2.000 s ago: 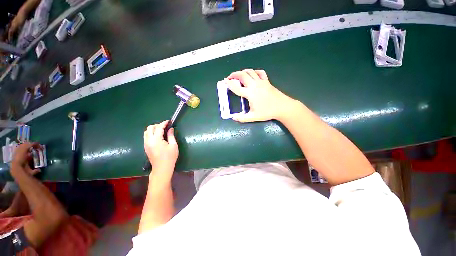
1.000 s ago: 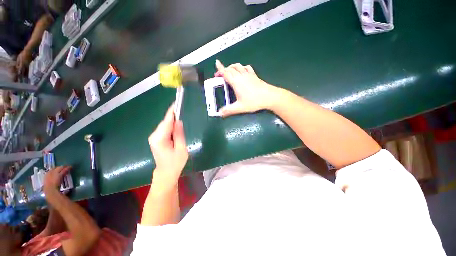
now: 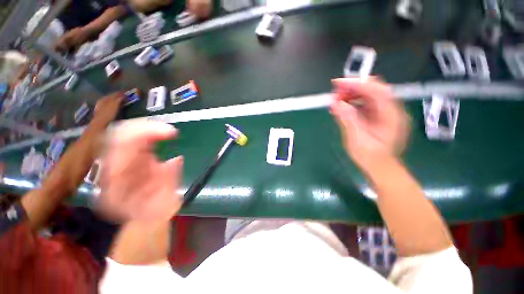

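Note:
An assembled unit, a white rectangle with a dark window, lies flat on the green bench in front of me, touched by neither hand. The mallet lies on the bench to its left, its yellow face toward the unit. My left hand is raised and blurred at the left, fingers and thumb apart, empty. My right hand is raised and blurred near the pale rail, fingers bent; whether it holds anything is unclear. Front frames lie loosely stacked at the right of the bench.
Beyond the pale rail, the belt carries several units, including a white housing and an open one with blue and orange. A neighbour's arm reaches across at the left. A carton of parts is below the bench edge.
My left hand has let go of the mallet, now lying on the bench, and moved left. My right hand has left the unit and moved right. The view has shifted, showing more belt.

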